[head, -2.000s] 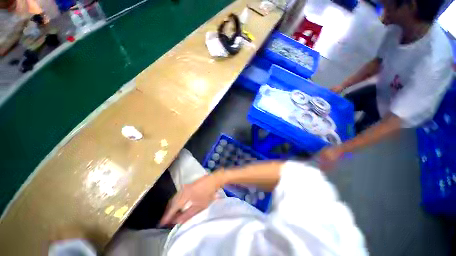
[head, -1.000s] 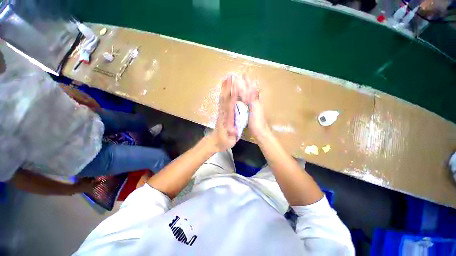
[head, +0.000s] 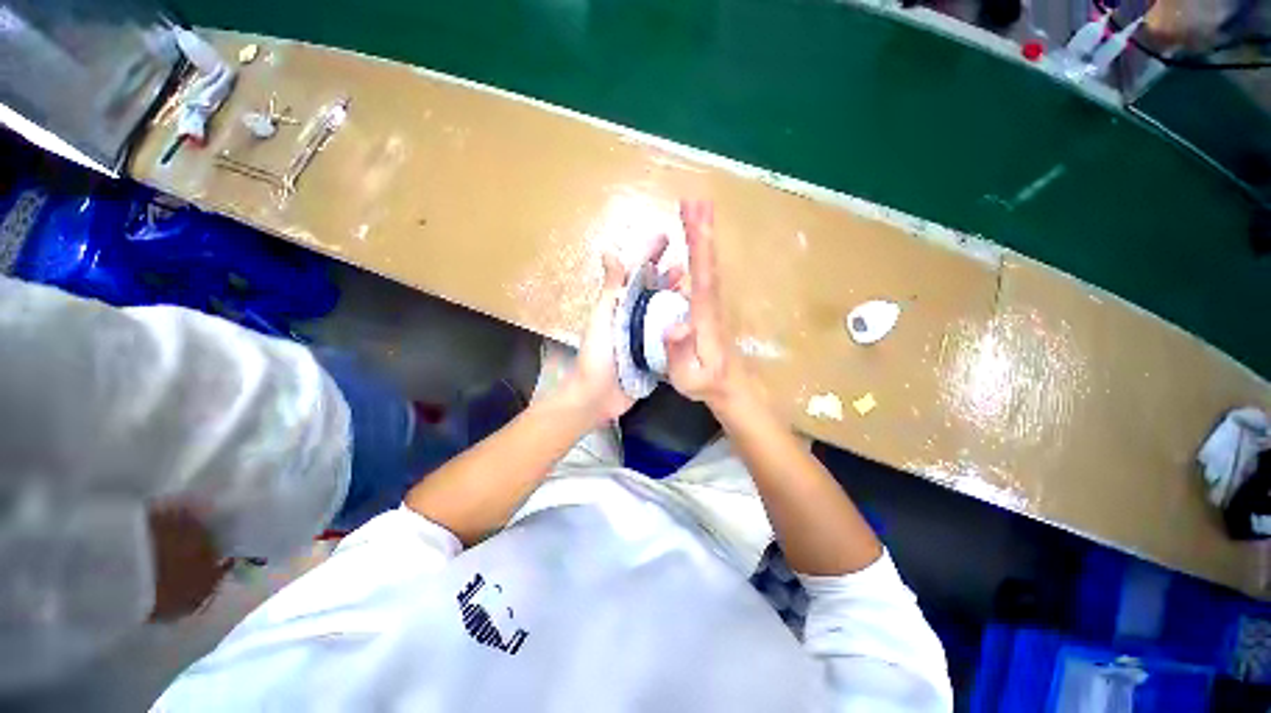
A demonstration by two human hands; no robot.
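Note:
My left hand (head: 602, 334) holds a white ring (head: 634, 334) with a dark inner band, its palm against the ring's flat side. My right hand (head: 707, 314) is on the other side, palm facing in with fingers pointing up, against a white drum-shaped body (head: 665, 332). The body sits at the ring's dark band, between my two palms, above the lap at the bench's near edge. A small white glue bottle (head: 874, 322) lies on the tan bench (head: 474, 174) to the right.
Yellow scraps (head: 825, 405) lie near the bench's front edge. A thin metal frame (head: 290, 174) lies at the left. A white and black item (head: 1234, 457) is at the far right. A person (head: 237, 432) stands close on the left. A green belt (head: 669, 70) runs behind. Blue crates (head: 1087, 676) stand lower right.
My hands have moved a little apart, so the ring and body show between them. The person on the left has come closer. The camera view has shifted slightly.

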